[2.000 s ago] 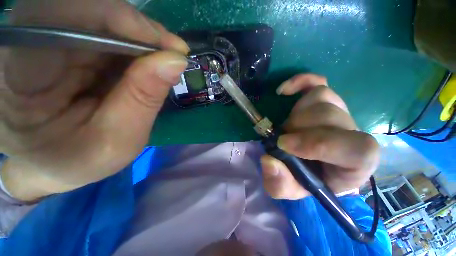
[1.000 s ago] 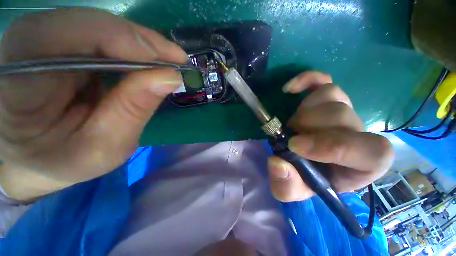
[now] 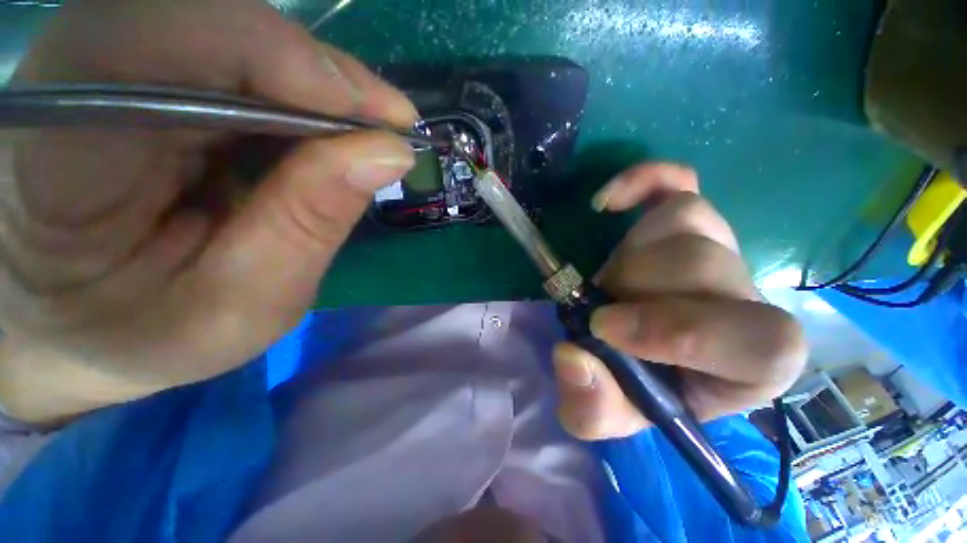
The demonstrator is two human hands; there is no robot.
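My left hand (image 3: 201, 202) holds long grey tweezers (image 3: 212, 109) between thumb and index finger; their tips reach over the upper part of the circuit board (image 3: 427, 173). My right hand (image 3: 695, 308) holds a soldering iron by its black handle (image 3: 647, 387); its silver barrel (image 3: 516, 225) points up-left, its tip at the board's upper right near the tweezer tips. The board sits in an open black housing (image 3: 408, 220) on a flat black fixture (image 3: 551, 101). Thin red wires show inside. My fingers hide the housing's left side. Exact tip contact is unclear.
The fixture rests on a shiny green mat (image 3: 679, 117). A yellow item (image 3: 935, 217) and black cables (image 3: 875, 281) are at the right edge. A dark brown object (image 3: 922, 90) is at the upper right. Metal racks show at the lower right.
Since one second ago, the iron has moved slightly left, and its tip is back among the parts at the board's upper right. The tweezers have shifted slightly right, their rear end higher.
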